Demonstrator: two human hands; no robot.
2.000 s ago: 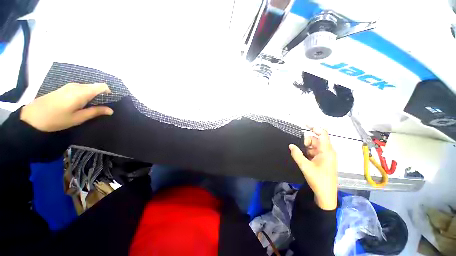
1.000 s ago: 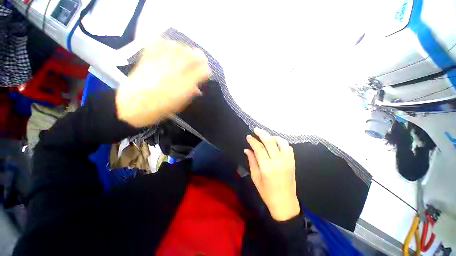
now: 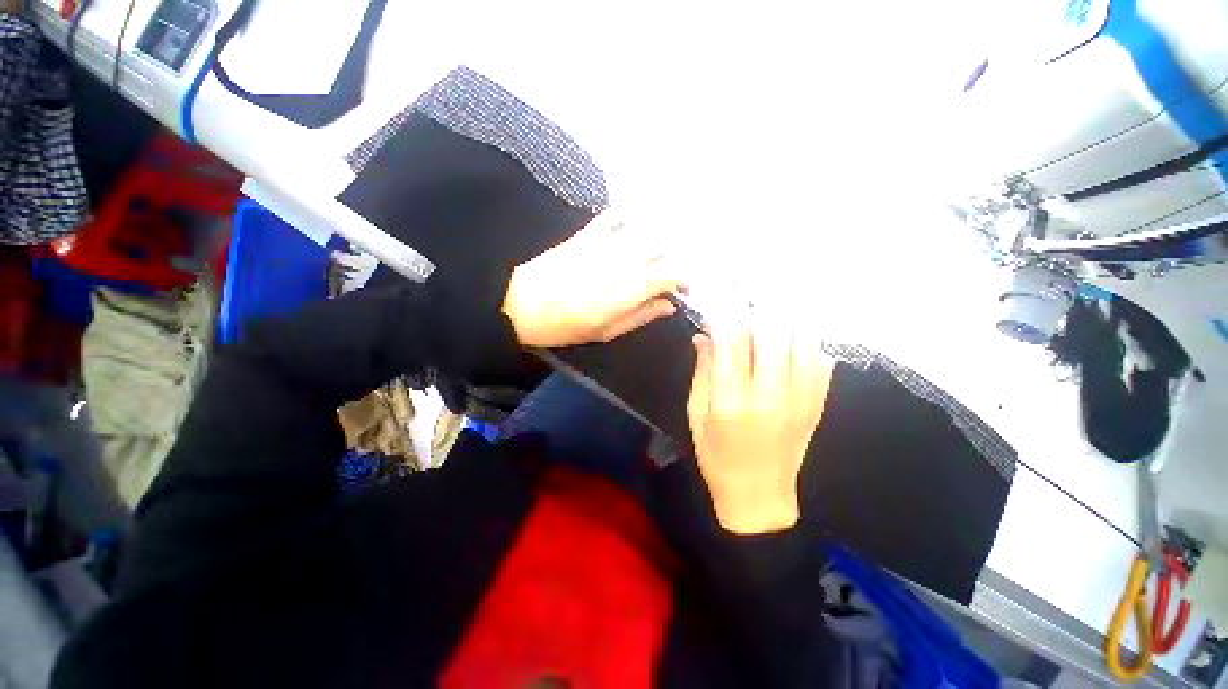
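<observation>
A long curved fabric panel point(image 3: 900, 485), plain black with a grey-black checked border along its far edge, lies across the white table's front edge. My left hand point(image 3: 593, 285) and my right hand point(image 3: 757, 411) are close together over its middle. Their fingertips pinch a small part of the panel's edge between them. The checked border shows wide at the left end and narrow at the right end. The pinched spot is mostly hidden by the fingers.
The sewing machine's needle area point(image 3: 1030, 256) is at the right. A fuzzy black clump point(image 3: 1129, 384) lies beside it, with yellow-handled scissors point(image 3: 1131, 619) and a red-handled tool point(image 3: 1172, 606) below. A black strip point(image 3: 317, 111) lies at upper left. A blue bin point(image 3: 276, 269) stands left of the table.
The view has turned left since the first frame. My left hand has come right and down from the panel's left part to its middle, meeting my right hand.
</observation>
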